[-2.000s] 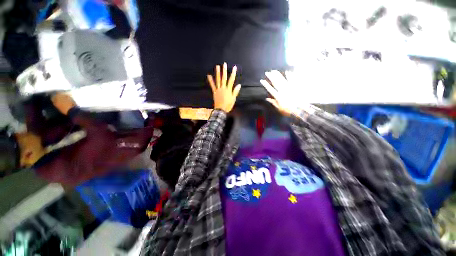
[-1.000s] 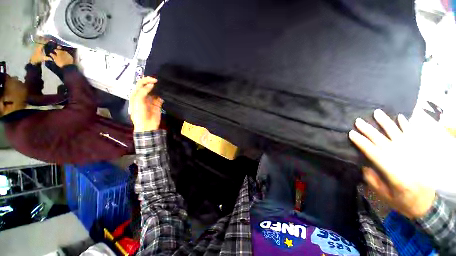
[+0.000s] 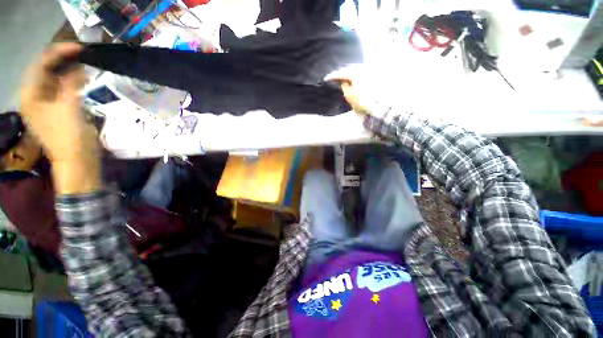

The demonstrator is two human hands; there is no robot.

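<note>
A black garment (image 3: 244, 76) lies partly on the white table, with one narrow end pulled up to the far left. My left hand (image 3: 63, 99) is raised at the left, blurred, and its fingers are closed on that narrow end. My right hand (image 3: 348, 89) is at the garment's right end on the table. Its fingertips touch the cloth, but glare hides whether they pinch it. More black cloth lies beyond, at the top middle.
Red-handled scissors (image 3: 433, 36) and dark tools lie on the white table (image 3: 264, 135). A yellow-tan box (image 3: 258, 177) is below the table edge. A person in maroon (image 3: 33, 204) is at the left. Blue crates (image 3: 572, 223) stand at lower right and lower left.
The wide black cloth that lay spread under both hands is now narrow and stretched to the left. My left hand has risen leftward with its end. My right hand has moved in toward the middle.
</note>
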